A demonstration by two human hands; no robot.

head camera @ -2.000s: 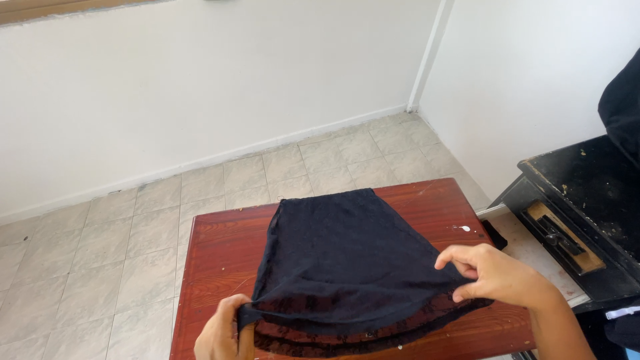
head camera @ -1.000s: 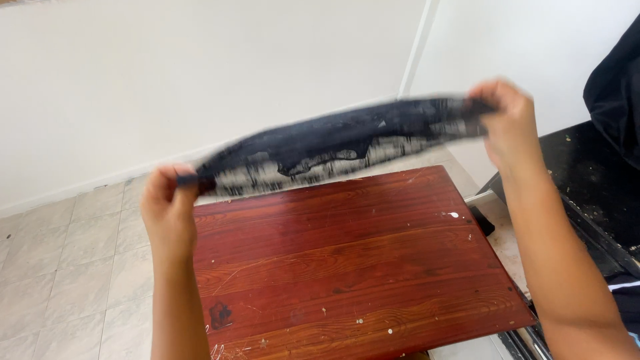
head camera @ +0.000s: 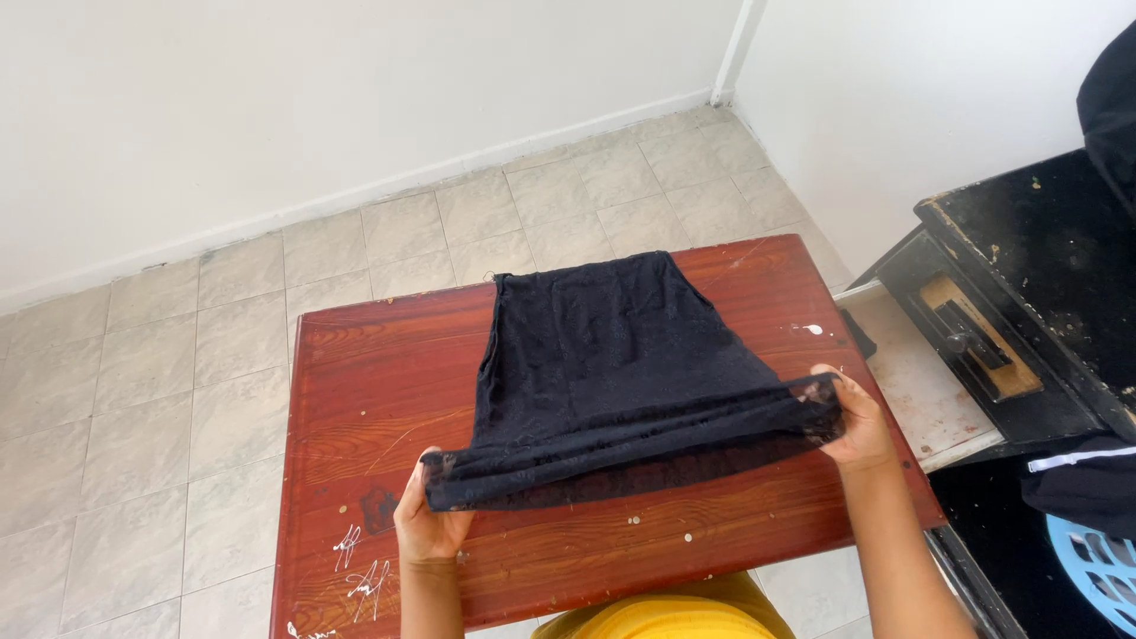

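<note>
A black cloth garment with a sheer lace edge (head camera: 603, 355) lies over the reddish-brown wooden table (head camera: 382, 373), its narrower end by the far edge. My left hand (head camera: 428, 515) grips the near left corner of the lace edge. The near right corner is pinched in my right hand (head camera: 854, 422). Between the two hands the near edge is stretched and raised a little, with a fold running along it. Parts of my fingers are hidden behind the cloth.
On the right stands a black wooden cabinet (head camera: 1056, 257) with an open drawer (head camera: 941, 399). Below it, dark clothing (head camera: 1083, 484) rests over a light blue plastic basket (head camera: 1096, 568). White walls meet the tiled floor (head camera: 240, 355) behind the table.
One second ago the garment was held up in the air, stretched between both hands. Both hands have come down, and most of the garment is now on the table.
</note>
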